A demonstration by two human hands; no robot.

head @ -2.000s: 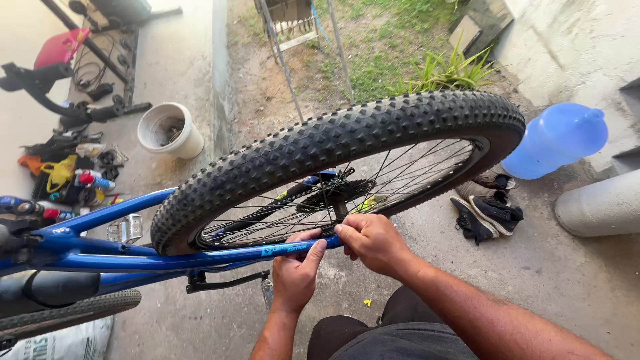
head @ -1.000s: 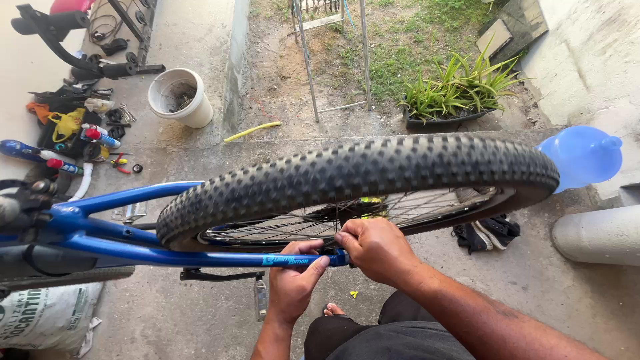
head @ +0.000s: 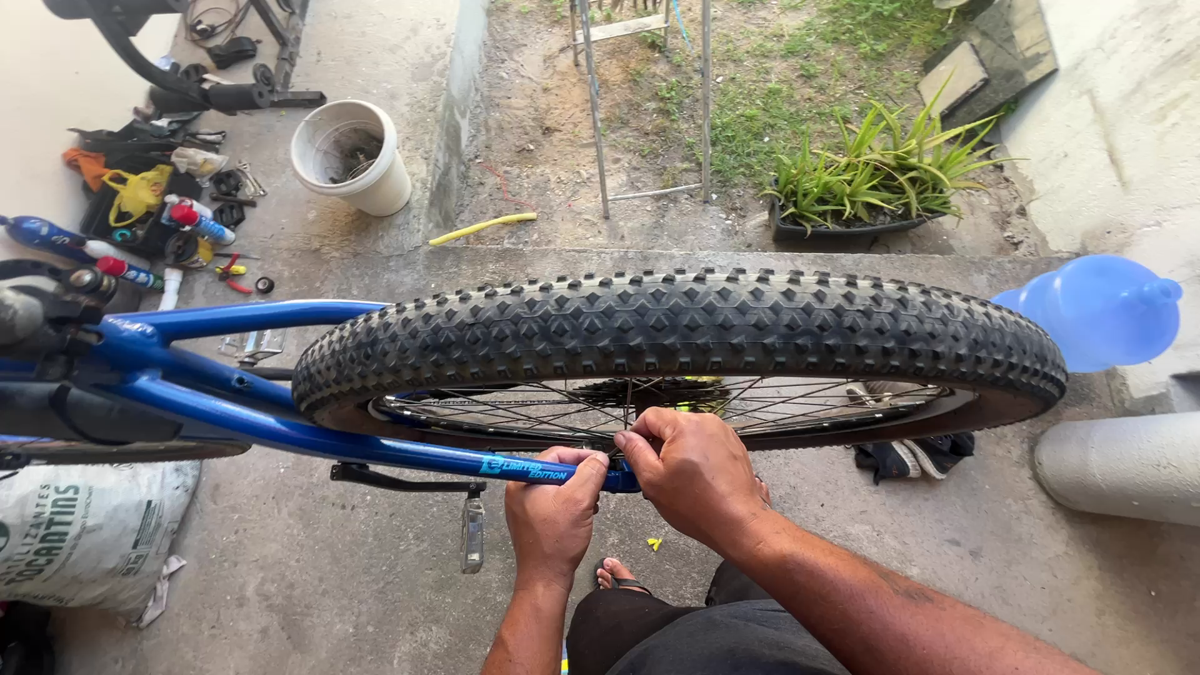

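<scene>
A blue bicycle frame (head: 281, 422) lies across the left, with a knobby rear tire (head: 675, 323) crossing the middle. My left hand (head: 553, 516) is closed round the end of the blue frame tube, its thumb on top. Just right of it, my right hand (head: 698, 473) has thumb and forefinger pinched together at the wheel axle end; whatever lies between those fingertips is hidden. Behind the spokes the rear cassette (head: 647, 392) shows in part. A crank arm with a pedal (head: 472, 534) hangs below the tube.
A white bucket (head: 352, 159) stands at upper left beside scattered tools and spray cans (head: 202, 223). A potted plant (head: 862, 178), a blue translucent container (head: 1102, 309), a white pillar (head: 1125, 469) and dark shoes (head: 914, 457) are at right. A printed sack (head: 89, 534) sits at lower left.
The view has shifted noticeably, and the tire now appears more level. Both hands stay by the axle end of the blue tube.
</scene>
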